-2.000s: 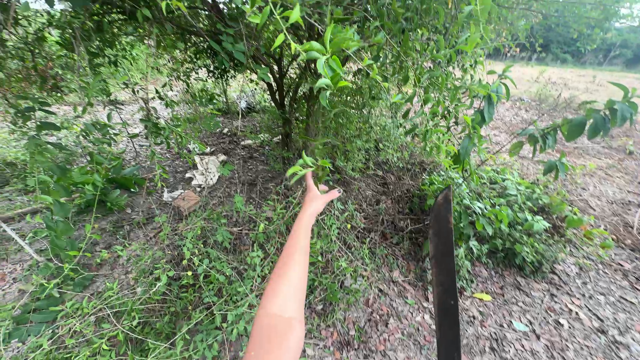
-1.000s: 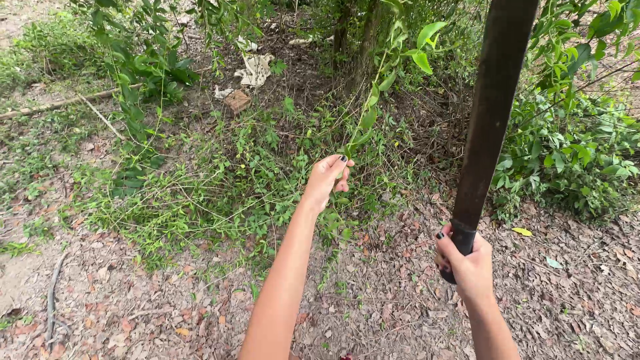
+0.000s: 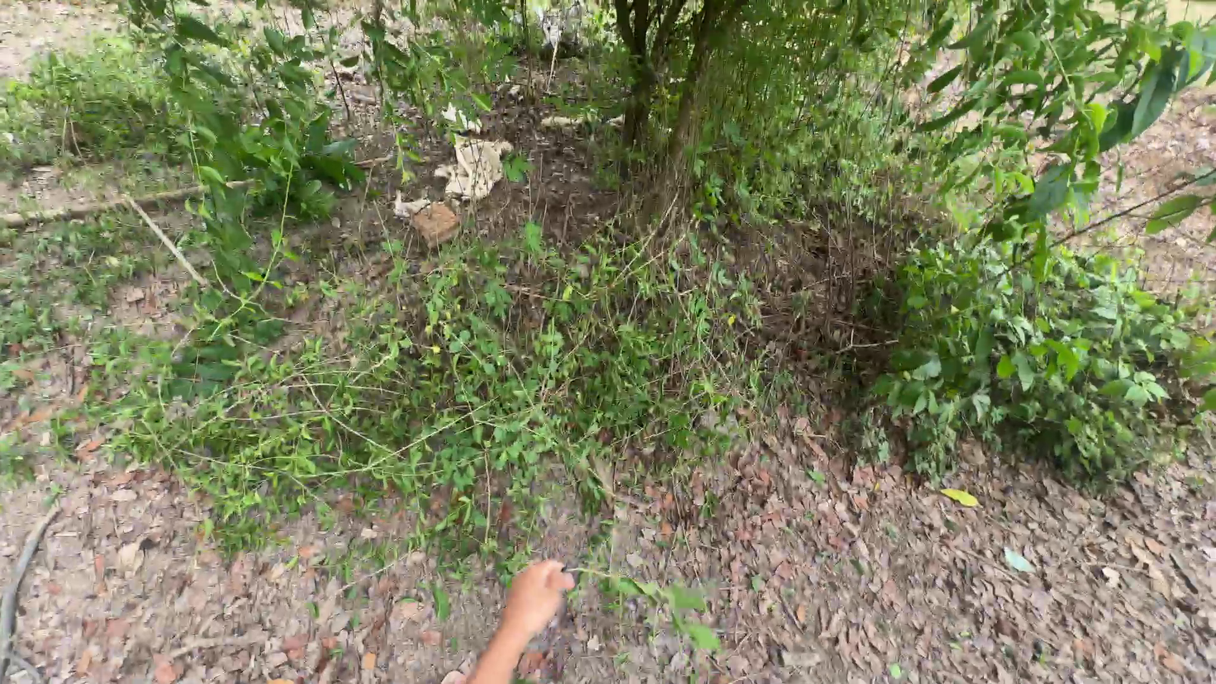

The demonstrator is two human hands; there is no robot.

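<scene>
My left hand point(image 3: 539, 594) is at the lower middle, closed on the end of a thin leafy green stem point(image 3: 655, 597) that trails off to the right over the leaf litter. The stem's leaves are blurred. Neither my right hand nor the machete is in the frame now. Beyond the left hand spreads a low tangle of green weeds and vines point(image 3: 513, 380). Behind it rise the thin trunks of a shrubby tree point(image 3: 689, 123).
A leafy bush point(image 3: 1045, 361) stands at the right, with a branch point(image 3: 1083, 223) reaching in above it. A brick fragment point(image 3: 436, 223) and a pale crumpled scrap point(image 3: 475, 168) lie left of the trunks. Sticks point(image 3: 166, 240) lie at the left.
My left hand, empty two seconds ago, closed on a green stem and has come down lower with a leafy piece in it. My right hand and the machete have left the view.
</scene>
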